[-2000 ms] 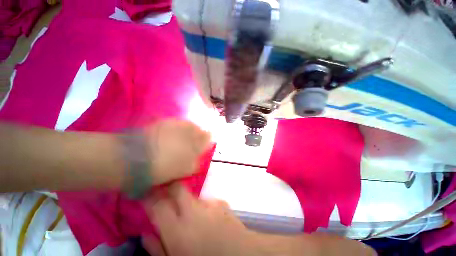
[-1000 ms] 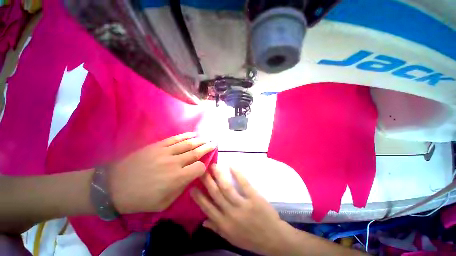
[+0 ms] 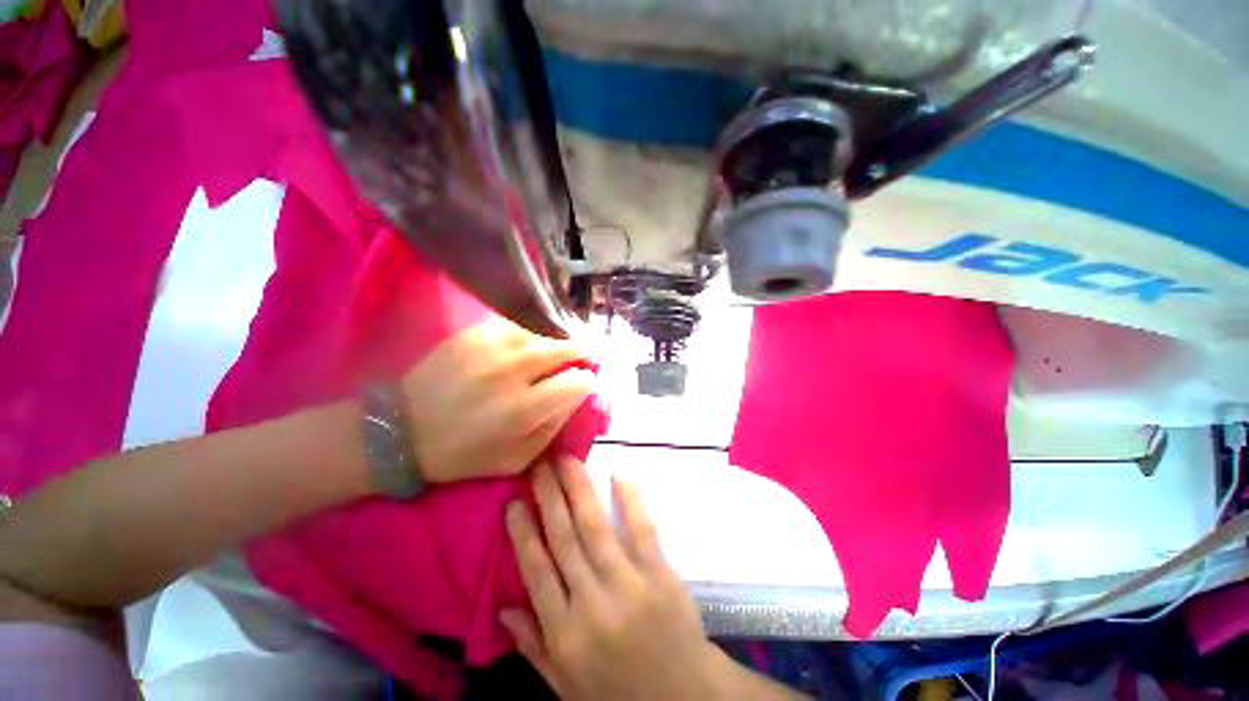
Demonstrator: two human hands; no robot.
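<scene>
Bright pink cloth (image 3: 411, 548) lies layered on the white machine table at the left and hangs over its front edge. My left hand (image 3: 486, 397), with a band at the wrist, pinches the cloth edge close to the needle area. My right hand (image 3: 603, 589) lies below it, fingers spread and pointing up, fingertips on the cloth edge and the table. The white sewing machine head (image 3: 630, 192) stands above. The presser foot and needle are lost in glare and behind the curved dark guard (image 3: 452, 151).
Flat pink cut pieces (image 3: 877, 438) with a notched lower end lie under the machine arm, right of the needle. A grey knob (image 3: 784, 240) sticks out from the head. White cables (image 3: 1219, 527) hang at the right. Blue crate parts (image 3: 945, 657) show below the table edge.
My left hand has moved up and right towards the needle with the cloth, its fingers now bunched. My right hand has shifted slightly down. The cloth below my left hand is more gathered.
</scene>
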